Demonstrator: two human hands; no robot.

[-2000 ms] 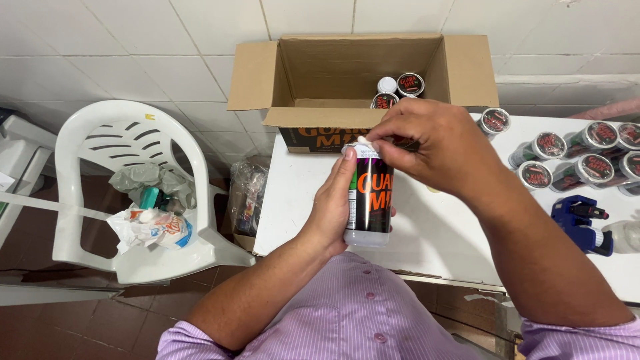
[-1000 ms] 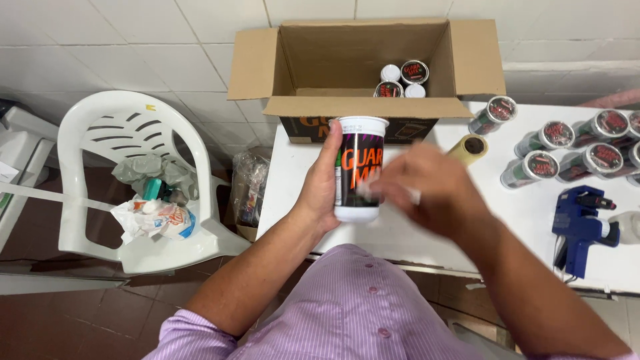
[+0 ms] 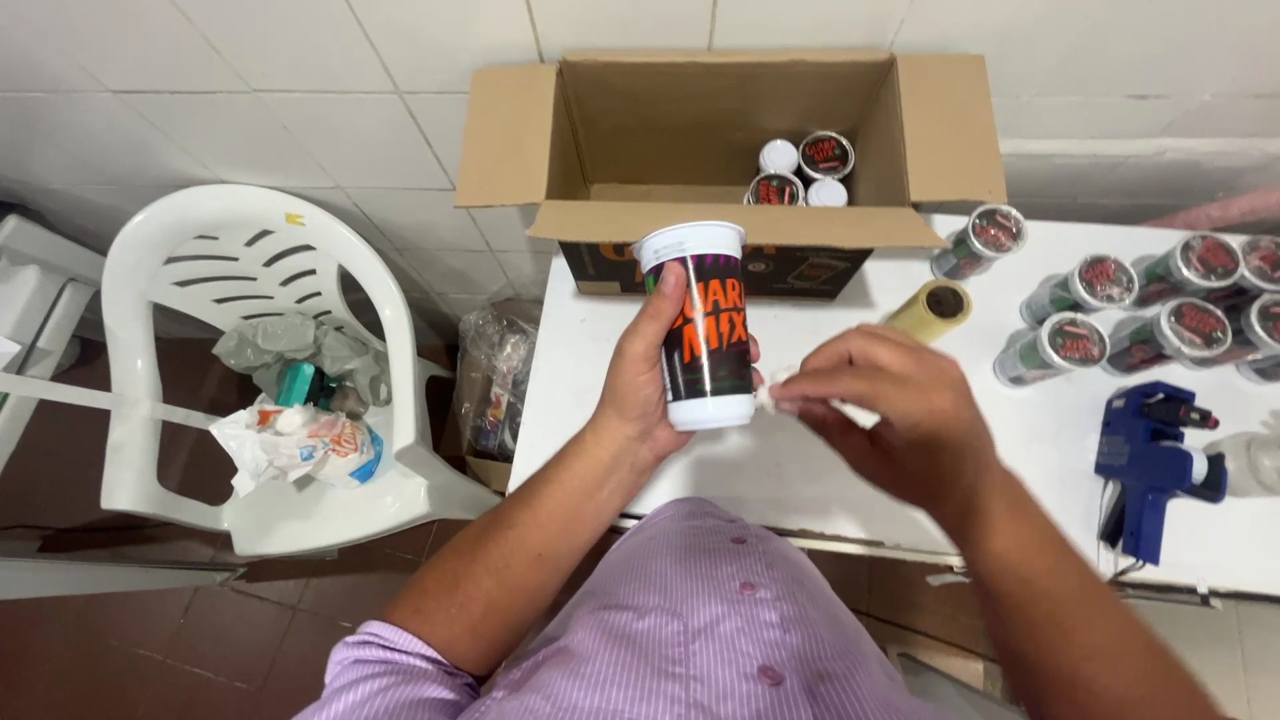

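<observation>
My left hand [image 3: 650,370] grips a white plastic cup [image 3: 708,330] with a black printed sleeve and holds it upright above the table's front part. Close to the cup's lower right side, my right hand [image 3: 880,410] pinches a crumpled white cloth or tissue [image 3: 850,408] between thumb and fingers. Behind the hands stands an open cardboard box [image 3: 730,222]; inside at its right are several containers, among them a foil-topped cup [image 3: 826,155] and a white lid [image 3: 778,157]. A roll of yellowish tape or film [image 3: 930,310] lies just beyond my right hand.
Several foil-topped cups [image 3: 1075,340] stand on the white table [image 3: 600,420] at the right. Nearer the front is a blue hand-held device [image 3: 1145,470], beside a clear container [image 3: 1250,462]. A white plastic chair [image 3: 400,300] with bags on its seat stands left, near a plastic-wrapped bundle [image 3: 495,370].
Two seconds ago my right hand was at the cup's rim; now it is beside the cup's lower right side. My left hand still holds the cup.
</observation>
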